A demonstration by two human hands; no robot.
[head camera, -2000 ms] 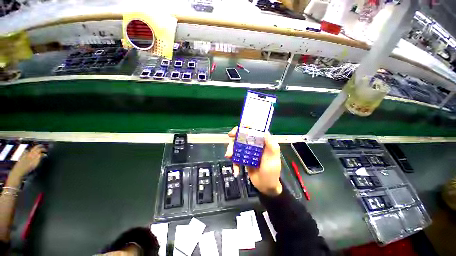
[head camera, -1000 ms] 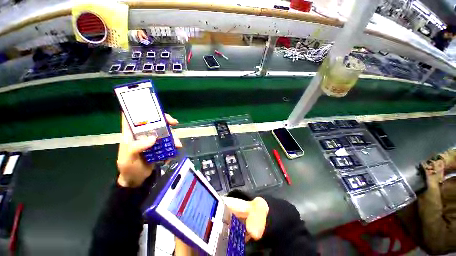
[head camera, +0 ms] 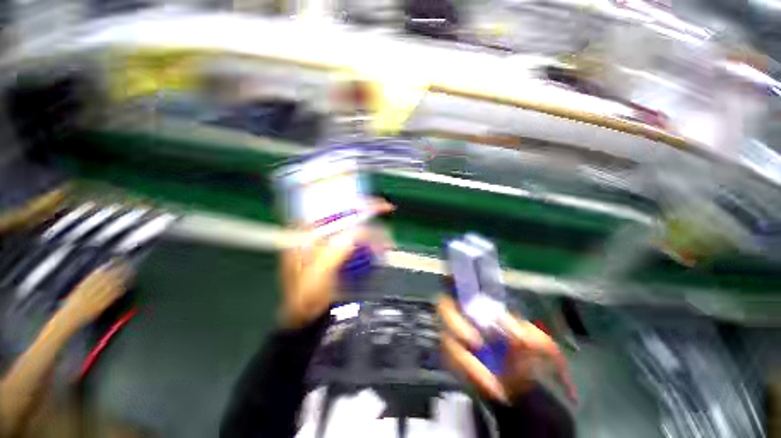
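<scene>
The frame is strongly blurred. My left hand (head camera: 314, 278) holds a blue keypad phone (head camera: 325, 195) upright above the tray's far side, its bright screen facing me. My right hand (head camera: 492, 346) holds another blue keypad phone (head camera: 476, 278), further right and slightly lower, its screen pale. Below and between my hands, dark phones lie in the tray (head camera: 390, 334); their details are smeared. White paper slips (head camera: 355, 412) lie on the near side of the tray, partly hidden by my sleeves.
At left, another person's hand (head camera: 98, 293) is beside a tray of dark and white pieces (head camera: 51, 257), with a red marker (head camera: 104, 345) nearby. A blurred tray (head camera: 698, 376) lies at right. The green conveyor (head camera: 231, 175) crosses behind; a hanging yellowish cup (head camera: 685, 239) is at right.
My view has swung left. My right hand has moved right and up with its phone, apart from my left hand. The left phone remains raised and lit.
</scene>
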